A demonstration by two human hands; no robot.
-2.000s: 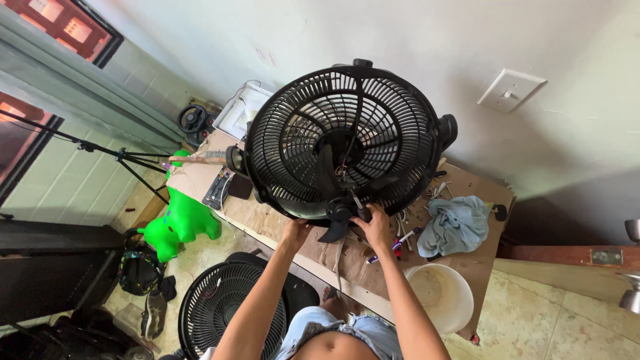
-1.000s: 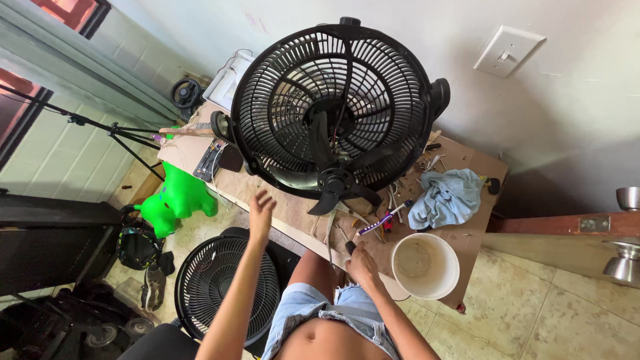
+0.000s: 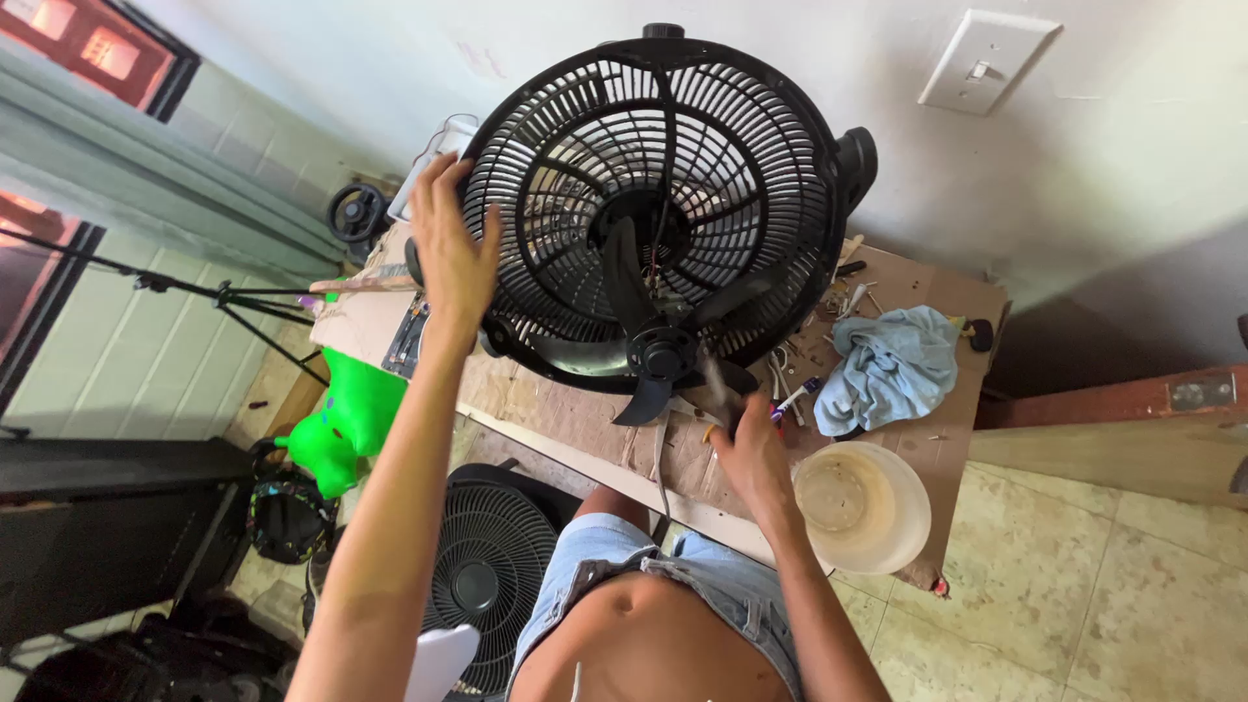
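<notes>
A black plastic fan housing with a round grille (image 3: 780,146) stands on the cardboard-covered table. Its fan blade (image 3: 663,353) sits at the front, low in the grille, with thin wires behind it. My left hand (image 3: 450,244) is at the left rim of the housing, fingers spread; whether it touches the rim is unclear. My right hand (image 3: 756,453) is closed on a blurred, slim hand tool (image 3: 720,385) just right of the blade hub; its exact kind cannot be told. Beside that hand lie scissors (image 3: 694,411) and a toothbrush (image 3: 798,395).
A blue cloth (image 3: 892,366), small loose parts and a translucent white bucket (image 3: 863,507) occupy the table's right side. Another round black fan grille (image 3: 478,585) is below the front edge. A green inflatable toy (image 3: 336,429) and a black tripod (image 3: 229,297) stand left.
My left hand has risen from in front of the table to the housing's left rim. My right hand has moved up toward the blade hub with the tool.
</notes>
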